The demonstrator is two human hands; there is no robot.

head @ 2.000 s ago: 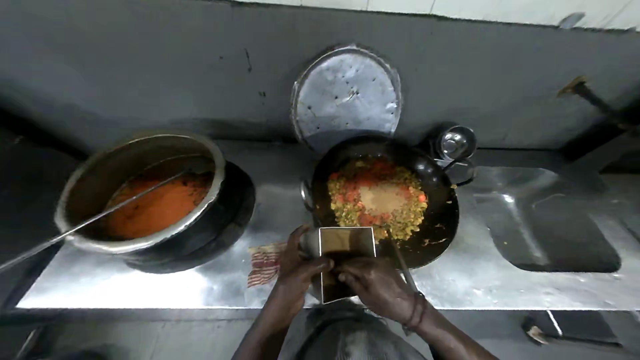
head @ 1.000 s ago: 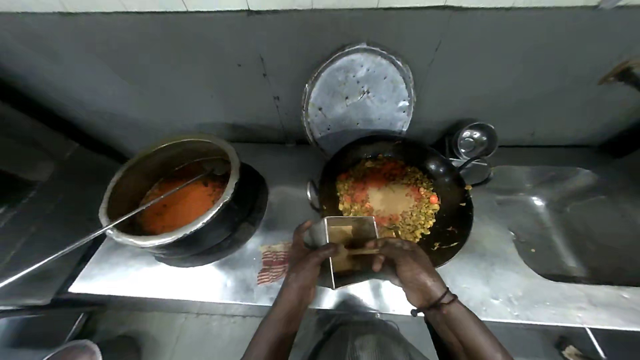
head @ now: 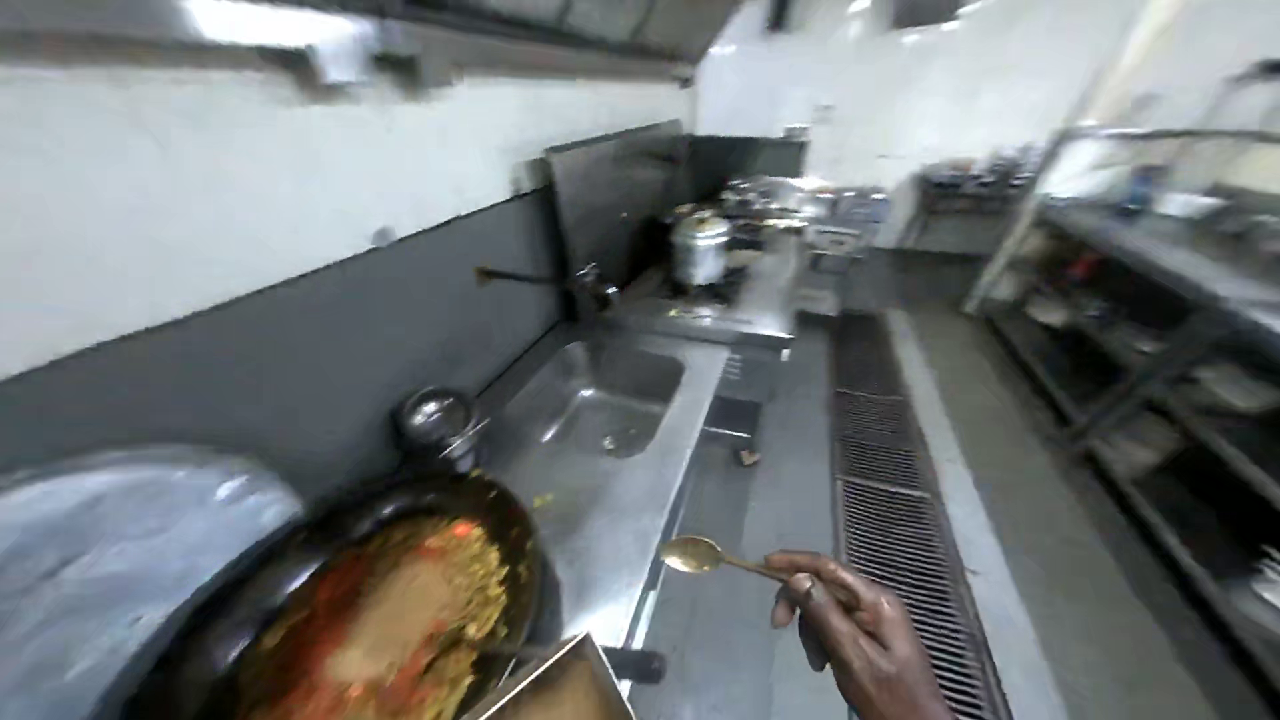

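Note:
My right hand (head: pixel 850 625) grips a metal spoon (head: pixel 692 554) by its handle, its bowl pointing left over the counter's front edge. My left hand is out of view. A square-rimmed box (head: pixel 570 685) with brown powder shows at the bottom edge, its holder hidden. Beside it, a black wok (head: pixel 528 540) holds yellowish-green chopped food with red pieces (head: pixel 330 600) and a mound of light brown powder (head: pixel 395 615). A dark handle (head: pixel 635 665) sticks out past the wok's rim, behind the box.
A round metal lid (head: pixel 130 540) leans left of the wok. Small steel bowls (head: pixel 440 420) stand behind it. Beyond are a sink (head: pixel 610 400), a wall tap (head: pixel 520 276) and a metal pot (head: pixel 700 245). Floor grating (head: pixel 890 530) and a shelf rack (head: pixel 1160 270) lie to the right.
The view has swung far to the right and up. My right hand has moved away from the box with the spoon; my left hand has left the view.

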